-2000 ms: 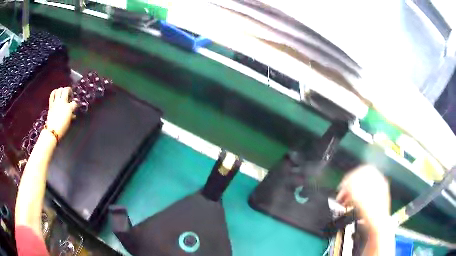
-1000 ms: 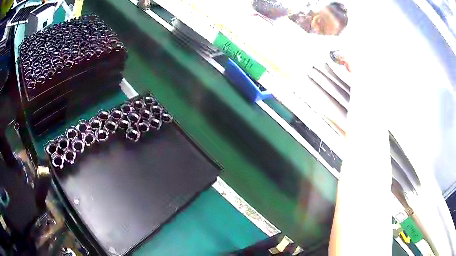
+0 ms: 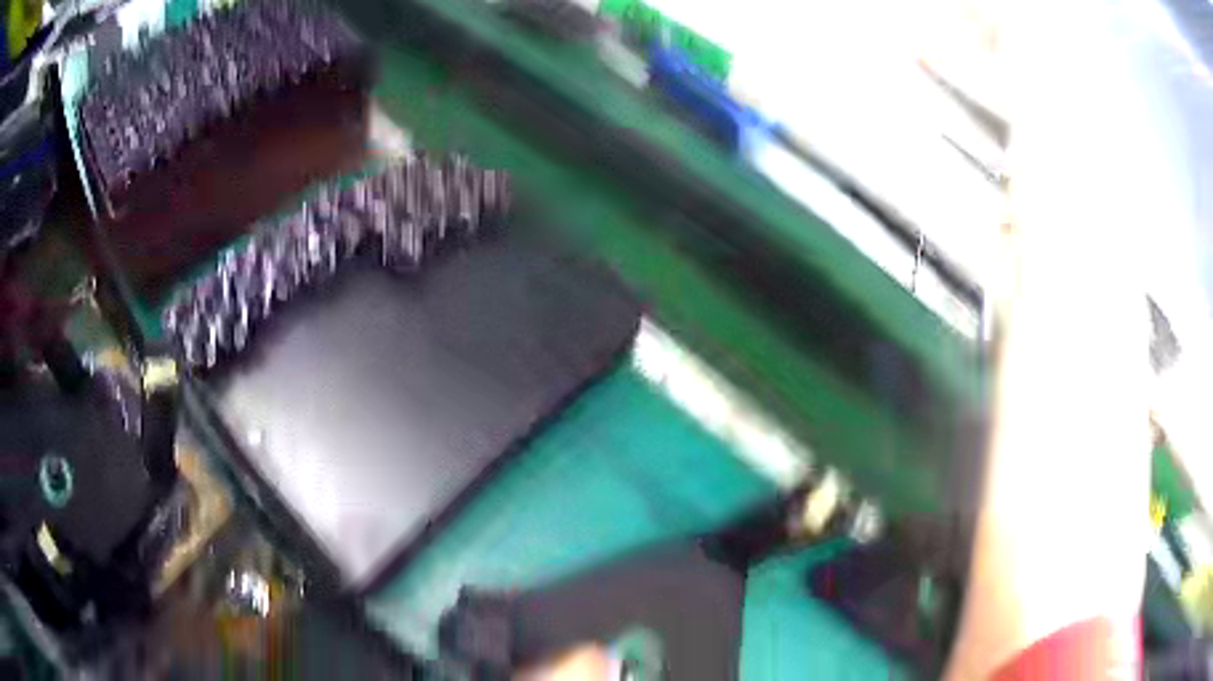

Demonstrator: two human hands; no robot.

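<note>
A black base plate (image 3: 665, 599) with a pale teal ring lies on the teal bench mat at the bottom, cut off by the edge. An arm with a yellowish end juts from its upper right. A blurred bit of skin, apparently my left hand (image 3: 575, 663), shows beside the ring; its fingers and grip cannot be made out. My right forearm, with a red sleeve, rises along the right side into glare; its hand is not visible. Another dark plate (image 3: 885, 592) lies partly behind that forearm. A black parts tray (image 3: 426, 359) holds blurred ring parts (image 3: 346, 240) along its far side.
More ring parts (image 3: 213, 93) sit on a tray stack at upper left. The dark green conveyor (image 3: 745, 306) runs diagonally behind the mat. A blue bin (image 3: 698, 93) stands beyond it. A dark piece with a teal ring (image 3: 56, 479) and metal parts are at lower left.
The view has shifted, so the trays sit higher and further right, and the base plate shows at the bottom. A bit of skin has appeared beside its ring. The right forearm remains raised.
</note>
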